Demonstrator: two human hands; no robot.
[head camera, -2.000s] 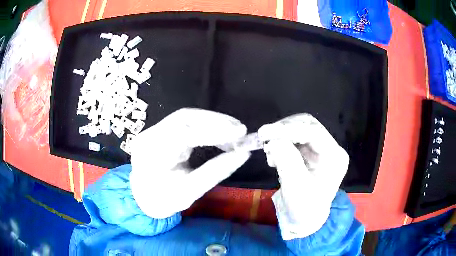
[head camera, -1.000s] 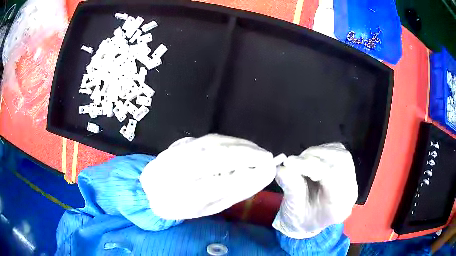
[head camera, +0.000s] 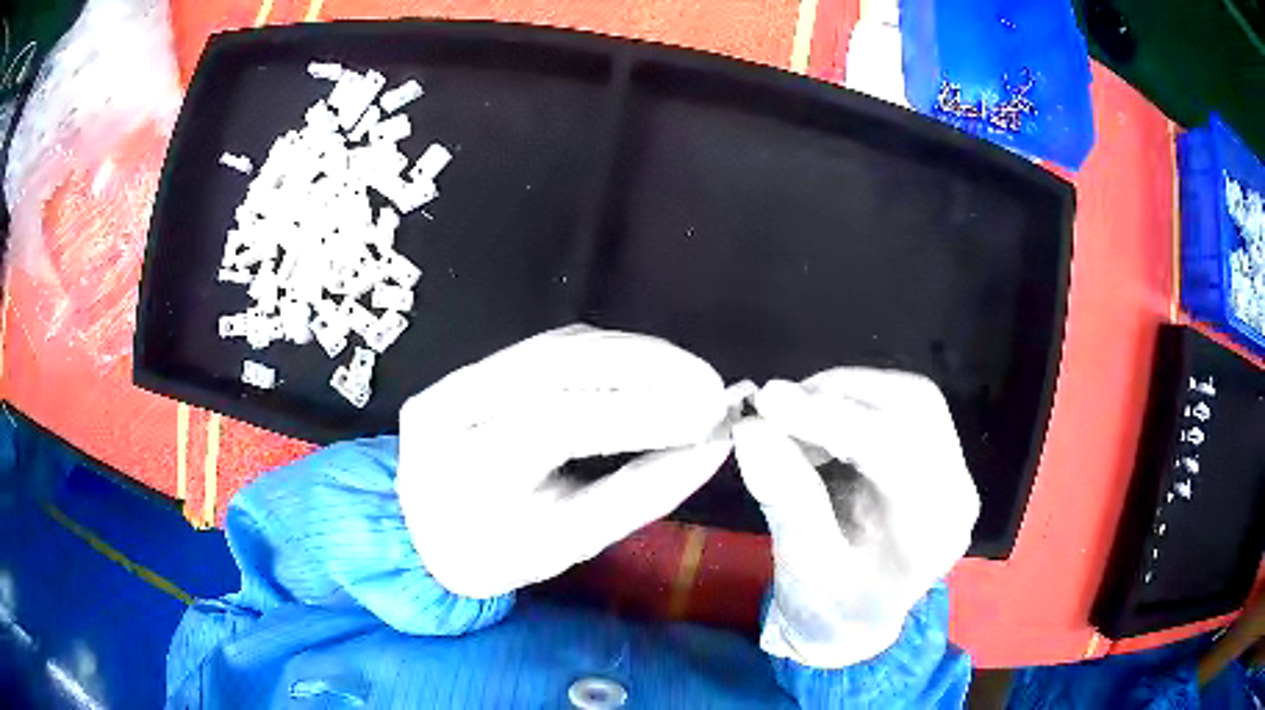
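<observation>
My left hand (head camera: 555, 465) and my right hand (head camera: 867, 506), both in white gloves, meet fingertip to fingertip over the near edge of the large black tray (head camera: 819, 236). A small white part (head camera: 741, 398) is pinched between them, mostly hidden by the fingertips. Both hands appear to grip it. White plastic housings (head camera: 312, 229) lie in a loose pile in the left half of the tray. Whether a metal piece is between the fingers cannot be seen.
The nearer blue bin (head camera: 1020, 118) at the upper right holds tiny metallic bits. The farther blue bin (head camera: 1210, 236) holds white pieces. A small black tray (head camera: 1207, 499) with small white pieces lies at the right. A clear plastic bag (head camera: 90, 208) lies left of the large tray.
The white part stuck out between the fingertips a second ago and is now more covered. My left hand has turned, showing the gap between thumb and fingers. The view has shifted slightly.
</observation>
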